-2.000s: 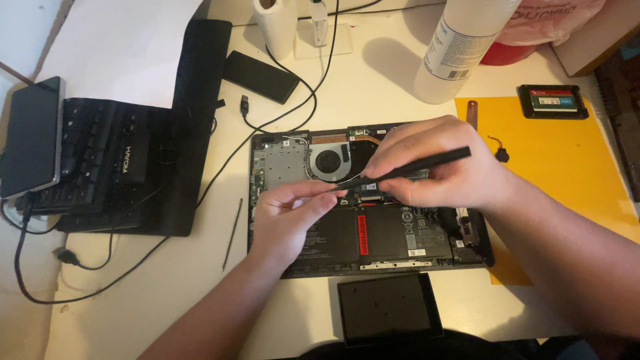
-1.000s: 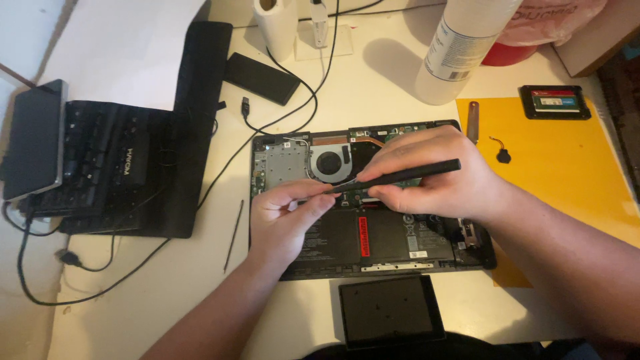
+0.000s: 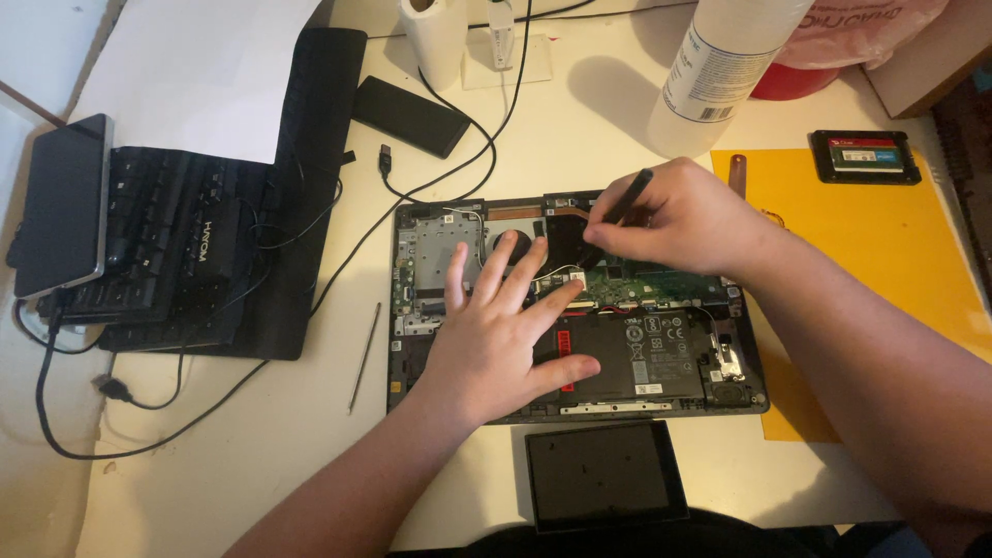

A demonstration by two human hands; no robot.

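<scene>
An opened laptop base (image 3: 434, 263) lies on the white table with its insides showing. My left hand (image 3: 504, 333) rests on it with fingers spread, over the battery (image 3: 620, 356) and the lower part of the fan (image 3: 511, 246); nothing is in its grip. A black pen-like tool (image 3: 629, 195) is held in my right hand (image 3: 674, 225), above the upper right of the laptop's insides; its lower end is hidden. A thin white cable (image 3: 559, 273) runs across near the index fingertip of my left hand, beside the green circuit board (image 3: 643, 288).
A thin metal rod (image 3: 363, 358) lies left of the laptop, and a dark flat panel (image 3: 604, 474) in front. A yellow sheet (image 3: 883, 256) carries a drive-like module (image 3: 866, 157). Behind stand a white bottle (image 3: 709, 85) and roll (image 3: 435, 46). Stacked keyboards (image 3: 201, 248), a phone (image 3: 408, 116) and cables are left.
My hands have moved apart. The left now lies spread on the laptop, and the right has moved up and right with the black tool, now held more upright.
</scene>
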